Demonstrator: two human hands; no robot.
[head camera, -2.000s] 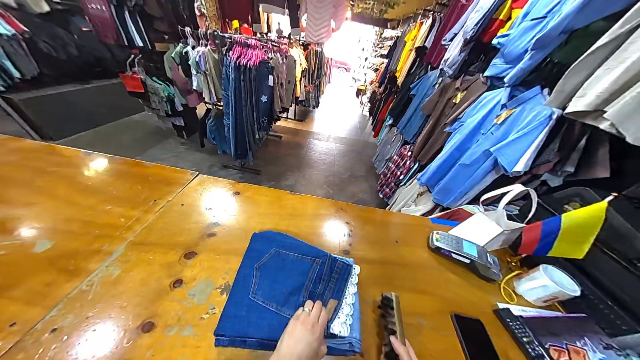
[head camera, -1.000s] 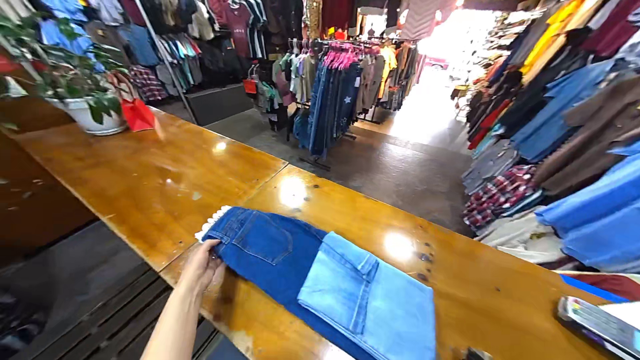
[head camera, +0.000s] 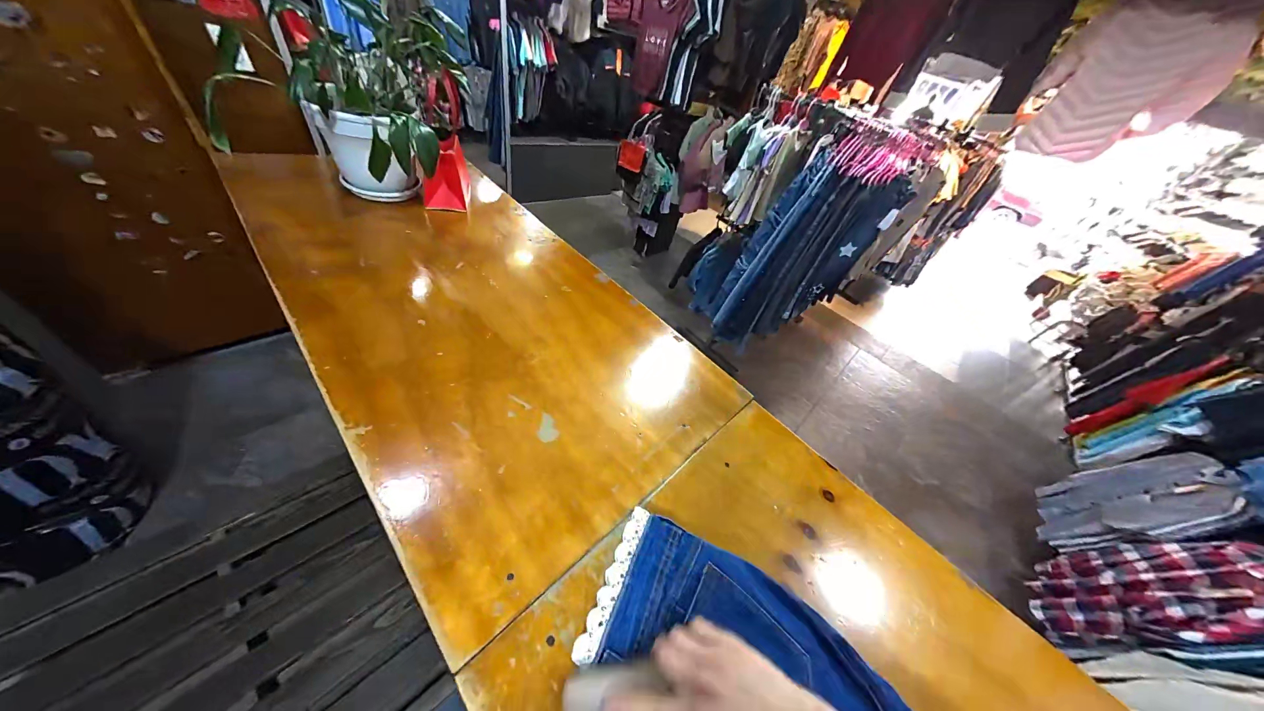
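Dark blue denim jeans (head camera: 770, 612) with a white lace-like scalloped trim (head camera: 614, 592) lie on the wooden counter at the bottom of the view. Over their pocket area is my right hand (head camera: 706, 671), blurred and partly cut off by the lower edge. Its fingers are closed on a blurred, pale brown object that looks like the wooden-backed brush (head camera: 617, 683), beside the trimmed edge. My left hand is out of view.
The glossy wooden counter (head camera: 474, 346) runs toward a potted plant (head camera: 370, 148) and a small red bag (head camera: 448, 176). Beyond it stands a rack of hanging jeans (head camera: 800, 237). Folded clothes (head camera: 1145, 592) are piled at the right.
The view has swung left. My left hand, on the jeans' edge a second ago, has left the view. My right hand has come over the jeans. The light blue jeans are out of view.
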